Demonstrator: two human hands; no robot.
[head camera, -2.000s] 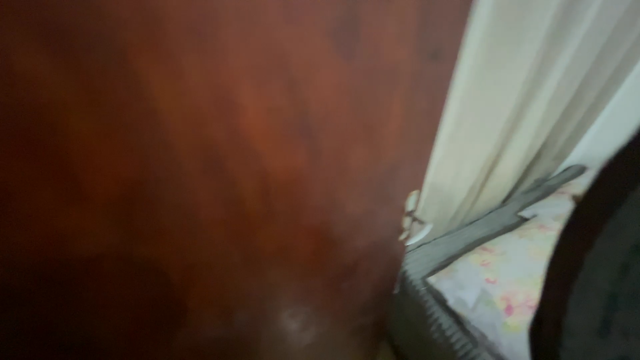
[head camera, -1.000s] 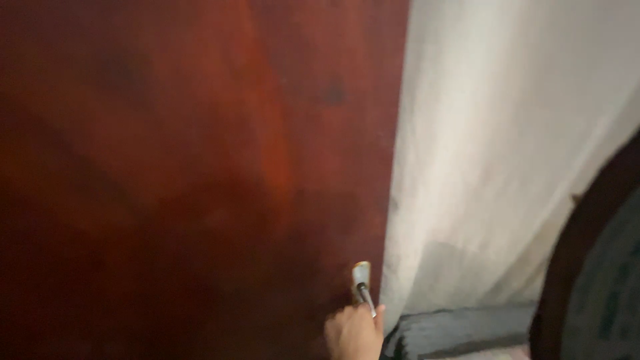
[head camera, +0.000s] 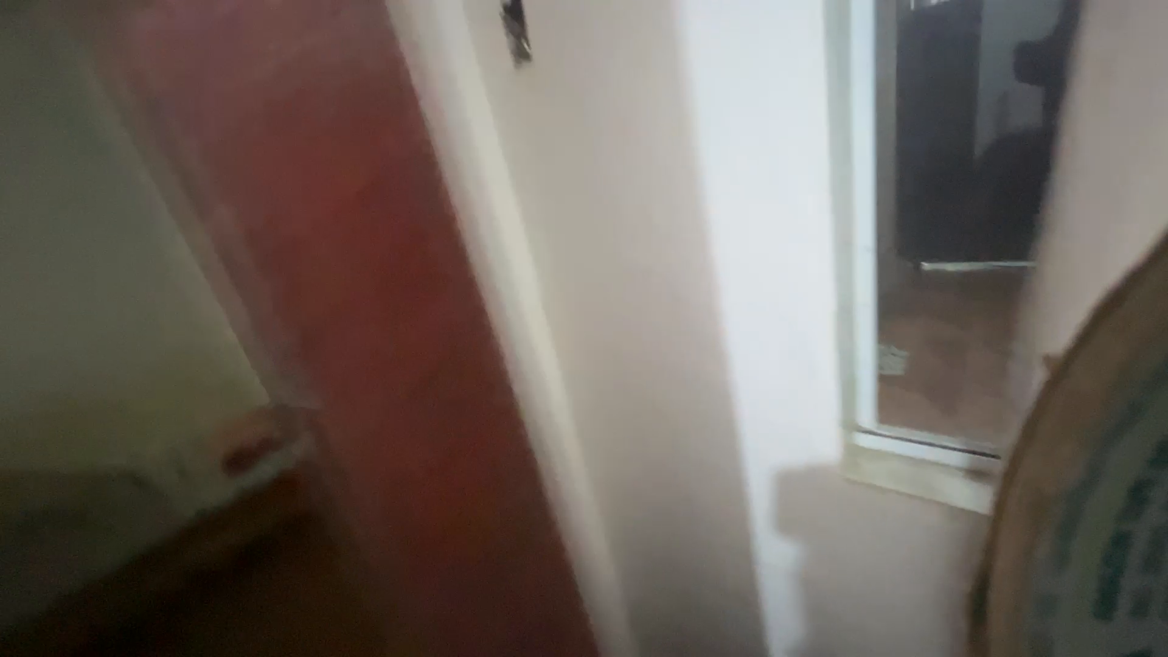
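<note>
A red-brown wooden door (head camera: 392, 347) stands ajar and slants down the left half of the view. At its left edge is a blurred, skin-toned shape (head camera: 248, 438), apparently my left hand, close to a pale door handle (head camera: 285, 458). Blur hides its fingers, so whether it grips the handle cannot be told. My right hand is not in view. A round object with a brown rim (head camera: 1031, 456) and a grey-green patterned face fills the lower right corner, cut off by the frame; what holds it is hidden.
A pale door frame and wall (head camera: 620, 274) rise right of the door, with a small dark metal fitting (head camera: 517, 32) near the top. Farther right is a white-framed mirror or glass panel (head camera: 958, 347) showing dark shapes and a brownish floor. Left of the door lies a dim area.
The view has swung strongly. One second ago my left hand was at the handle near the door's right edge, beside a pale curtain and bed; the curtain and bed are out of view now.
</note>
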